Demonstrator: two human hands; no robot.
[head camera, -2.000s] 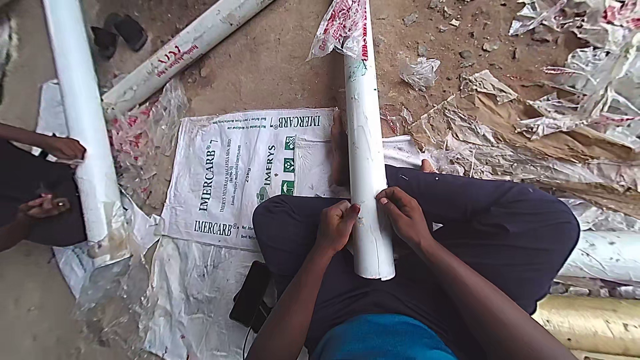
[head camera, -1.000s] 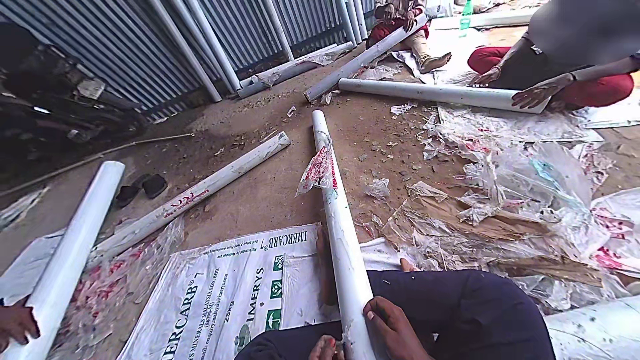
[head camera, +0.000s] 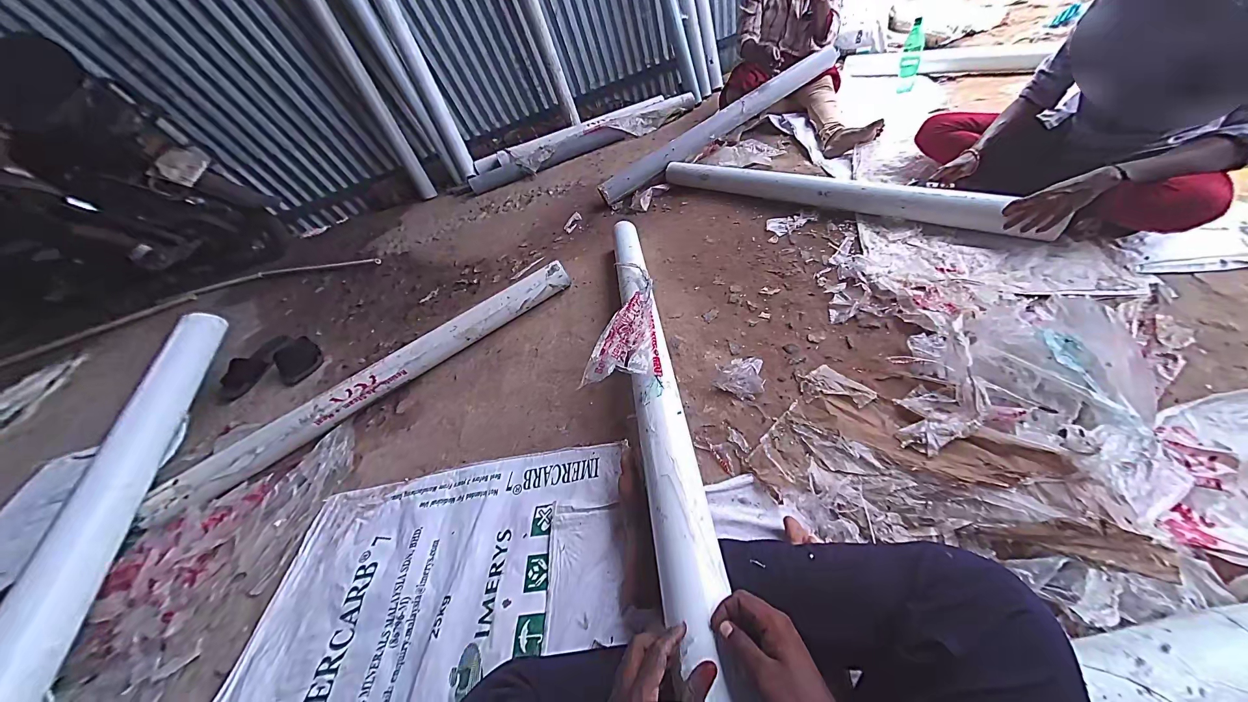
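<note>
A long white roll (head camera: 682, 497), tube-shaped, lies lengthwise between my legs, its far end on the dirt ground. Near the bottom edge, my left hand (head camera: 655, 671) touches the roll's left side, fingers bent. My right hand (head camera: 765, 648) rests on its right side, with thumb and fingertips against the surface. Whether either hand grips it cannot be told. Torn clear plastic film with red print (head camera: 624, 341) hangs from the roll's upper part. Under the near part, to the left, a printed white sack (head camera: 468, 565) is spread. The roll's near end is cut off by the view.
Another white roll (head camera: 439, 346) with red writing lies to the left, beside dark sandals (head camera: 273, 366). One more (head camera: 107, 507) stands at the far left. Torn plastic (head camera: 1063, 390) covers ground on the right. Two seated people handle rolls near a green bottle (head camera: 912, 57) and corrugated metal wall (head camera: 273, 88).
The view has tilted up strongly since two seconds ago, bringing in the wall and the seated people. Both hands remain at the near part of the roll.
</note>
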